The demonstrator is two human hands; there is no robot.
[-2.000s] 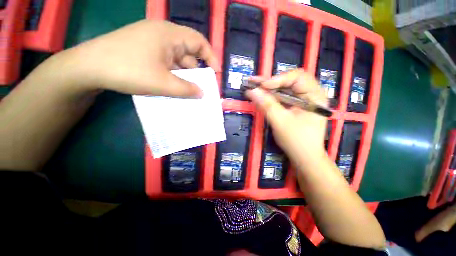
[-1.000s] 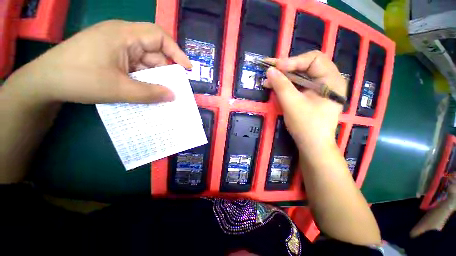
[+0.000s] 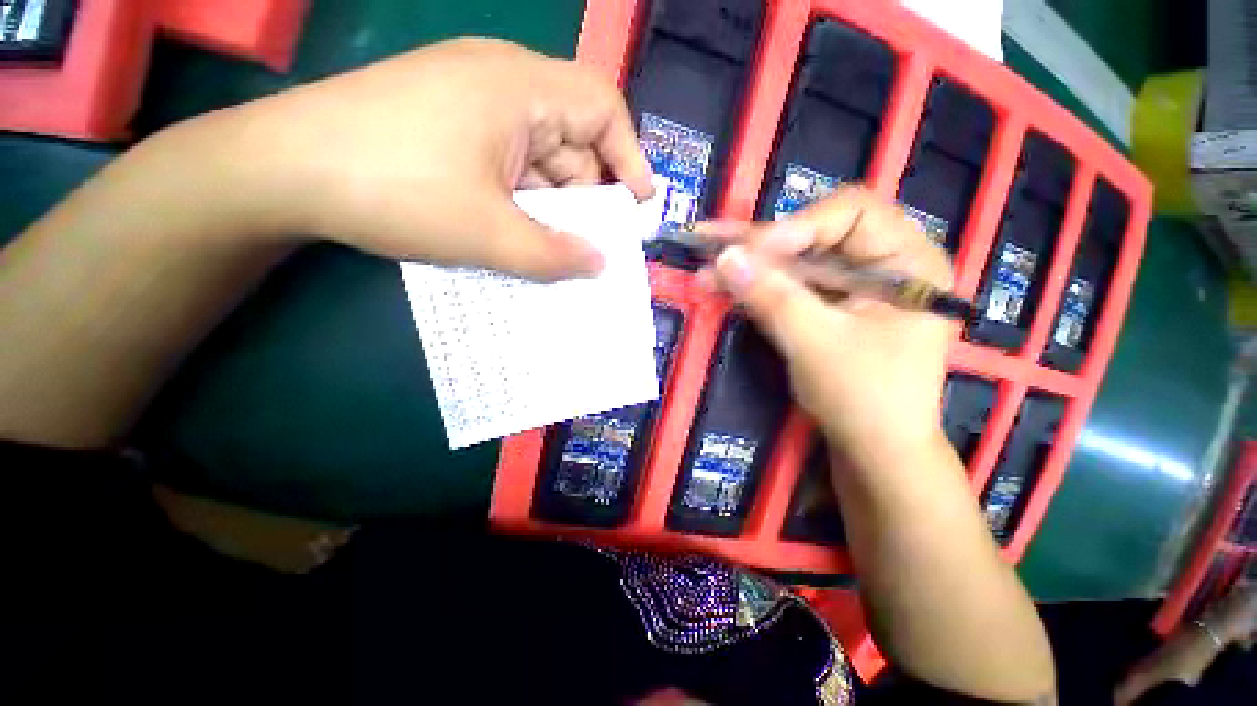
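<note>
My left hand [image 3: 469, 159] holds a printed white label sheet [image 3: 545, 338] by its upper edge, above the left side of the tray. My right hand [image 3: 862, 317] holds dark tweezers [image 3: 841, 276]; their tips are just right of the sheet's upper right edge. Whether a label is at the tips cannot be told. The red-orange tray [image 3: 1020, 368] lies tilted under both hands. It holds black phone bodies [image 3: 841, 97] in two rows, each with a blue and silver circuit area at its near end. The sheet and my right hand hide some phones in part.
Part of another red-orange tray [image 3: 104, 83] is at the upper left. White paper [image 3: 965, 21] lies beyond the tray. Line equipment with a yellow part [image 3: 1169, 131] is at the upper right. Another person's hand [image 3: 1186, 655] is at the lower right edge.
Compared with one second ago, the tray appears further right in view. The label sheet and tweezer tips have come close together, and the tips have left the second upper phone's circuit area.
</note>
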